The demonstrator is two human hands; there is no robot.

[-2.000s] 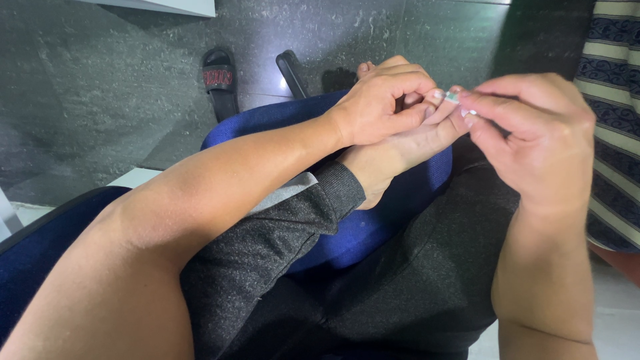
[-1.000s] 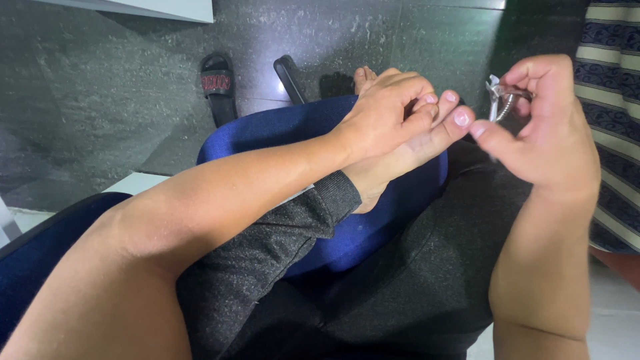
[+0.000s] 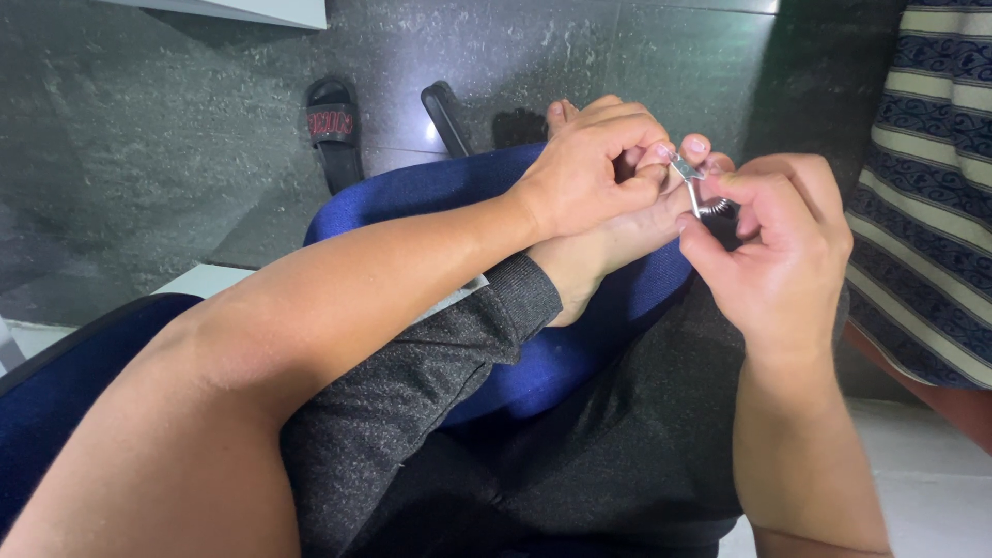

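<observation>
A bare foot [image 3: 632, 232] rests across the blue chair seat [image 3: 403, 180], its leg in dark grey ribbed-cuff trousers [image 3: 418, 372]. My left hand [image 3: 601, 167] lies over the front of the foot, its thumb and index finger gripping a toe. In my right hand [image 3: 763, 225] is a small metal nail clipper [image 3: 689, 172], held between thumb and fingers with a thin coiled chain [image 3: 717, 208] hanging by it. The clipper's head is near my left fingertips and the toes; whether its jaws touch a nail cannot be told.
A black slide sandal [image 3: 333, 132] with red lettering lies on the dark tiled floor, beside a black chair-base leg [image 3: 446, 116]. Striped blue and cream fabric [image 3: 930, 194] hangs at the right, with part of another person's leg [image 3: 961, 407] below. A white furniture edge [image 3: 256, 9] shows at top left.
A second ago my right hand held the clipper apart from the foot, to the right; now the clipper is back at the toes beside my left fingertips. My left hand stays on the foot.
</observation>
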